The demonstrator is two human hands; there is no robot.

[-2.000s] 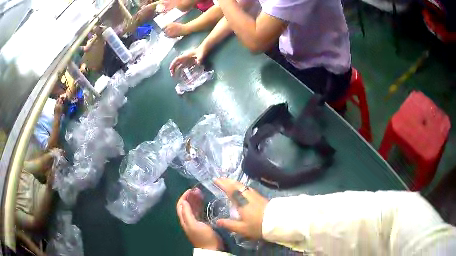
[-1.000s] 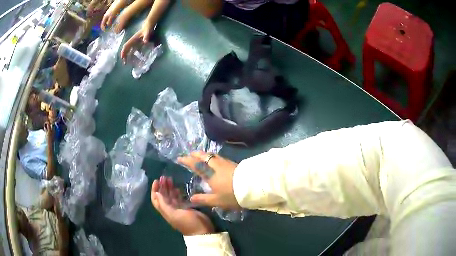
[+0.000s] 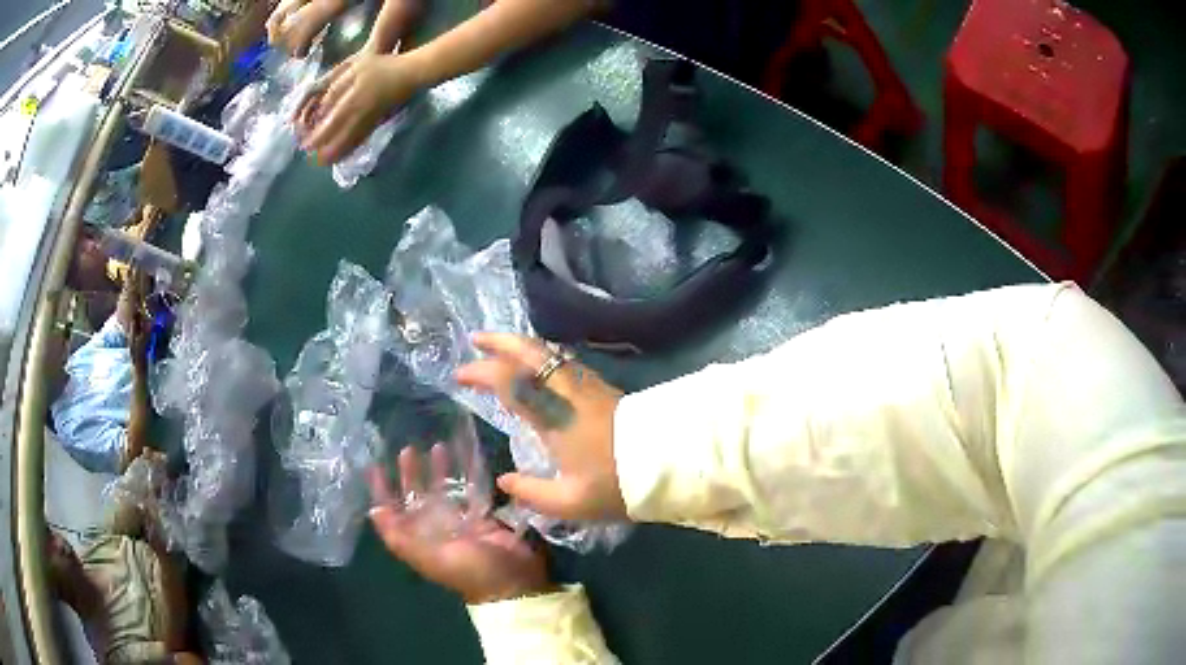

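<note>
My left hand (image 3: 458, 530) is palm up with its fingers spread, and a clear round cup (image 3: 455, 500) rests on its palm and fingers. My right hand (image 3: 557, 422), with a ring, is palm down just right of the cup, fingers apart. Whether its thumb touches the cup is hard to see. Clear crumpled bags (image 3: 488, 305) lie beyond my right hand, and clear film shows under and below it. The cup's outline is faint.
A black padded strap loop (image 3: 624, 312) lies beyond my right forearm. Bagged clear bundles (image 3: 215, 377) run along the left. Other people's hands (image 3: 351, 104) handle clear pieces at the far end. Red stools (image 3: 1041, 78) stand at upper right.
The view has shifted, so the table items sit further up and left. My hands have moved apart, and the cup now lies more openly on my left hand. A person's hands have come together at the far end.
</note>
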